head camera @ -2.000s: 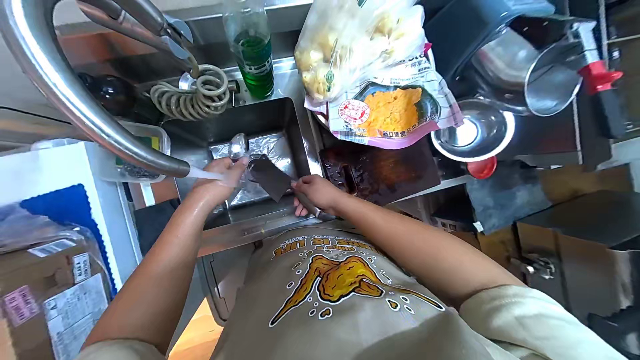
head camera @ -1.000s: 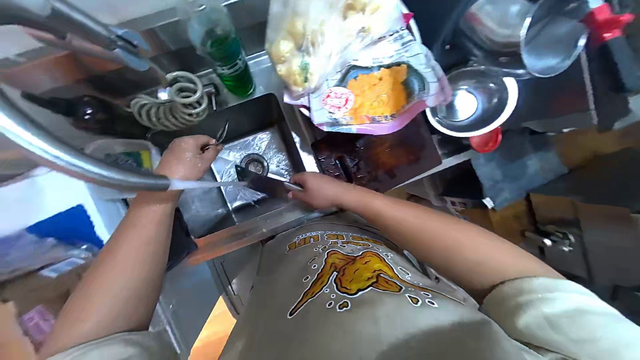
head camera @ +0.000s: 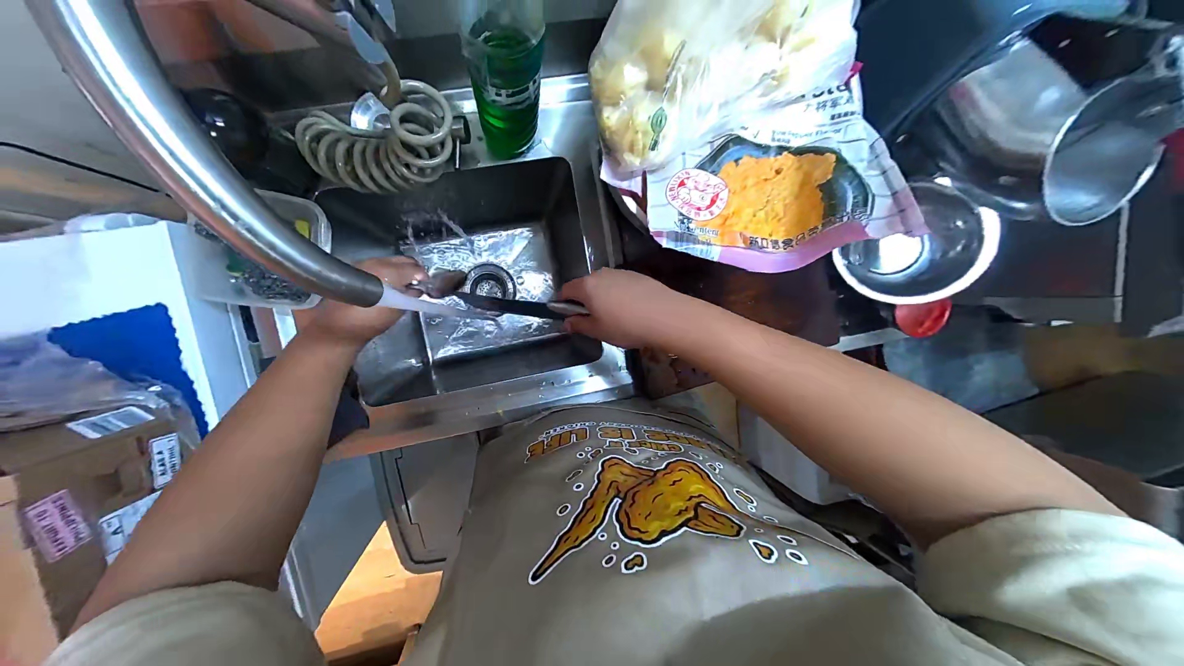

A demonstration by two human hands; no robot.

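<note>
Water runs from the curved metal faucet into the stainless steel sink, whose round drain shows below my hands. At the sink's left side my left hand grips a small metal utensil, perhaps a spoon; its exact kind is unclear. From the right, my right hand holds a dark-bladed tool, seen nearly edge-on, by its handle. The blade reaches left over the sink towards the utensil, close to the water stream. Whether the two tools touch cannot be told.
Behind the sink stand a coiled hose and a bottle of green liquid. A plastic container is at the left. To the right lie a printed food bag, a clear bag of pale pieces and a metal bowl. Cardboard boxes sit lower left.
The dark blade, seen broad side on earlier, now appears nearly edge-on. My left hand has come back towards the blade from the sink's left side, still with the small utensil.
</note>
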